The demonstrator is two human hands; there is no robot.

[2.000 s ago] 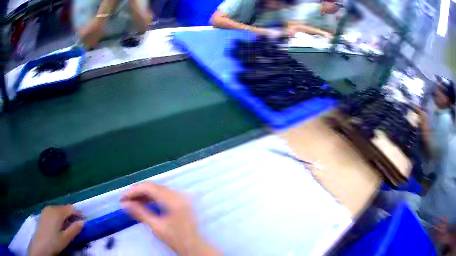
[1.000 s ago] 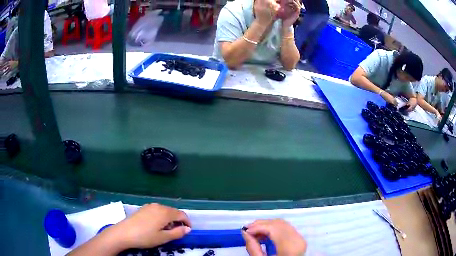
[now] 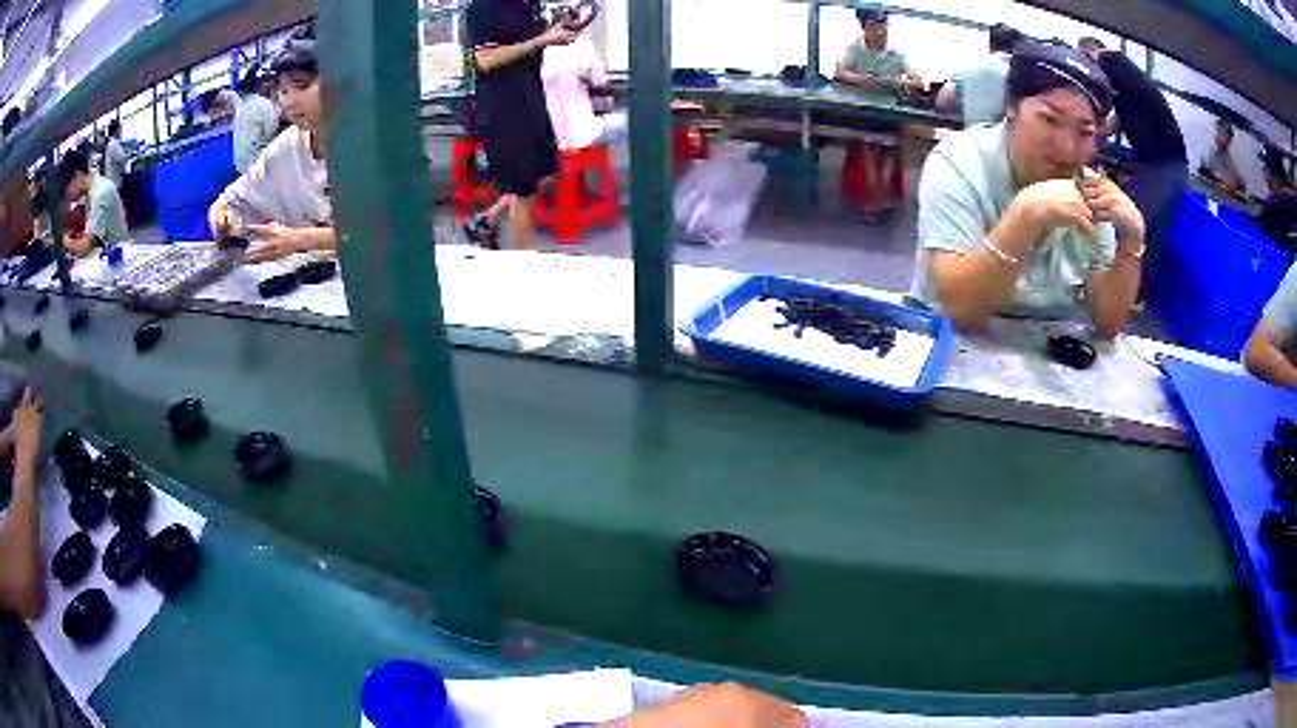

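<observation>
My left hand (image 3: 718, 707) shows only as a strip at the bottom edge. Its fingers are cut off, so what it holds cannot be seen. My right hand is out of the picture. A blue cup (image 3: 406, 694) stands on white paper (image 3: 548, 697) left of my left hand. A round black housing (image 3: 726, 568) lies on the green conveyor belt (image 3: 910, 569) in front of me, apart from my hand.
A green post (image 3: 413, 313) rises at left before the belt. More black housings (image 3: 262, 455) lie on the belt. A neighbour's arm (image 3: 20, 512) and housings (image 3: 88, 616) are at far left. Across the belt are a blue tray (image 3: 825, 373), a seated person and a blue sheet (image 3: 1235, 469).
The view has swung left and up, bringing the left neighbour's housings into sight. My right hand and the near blue tray have left the picture; my left hand is mostly cut off.
</observation>
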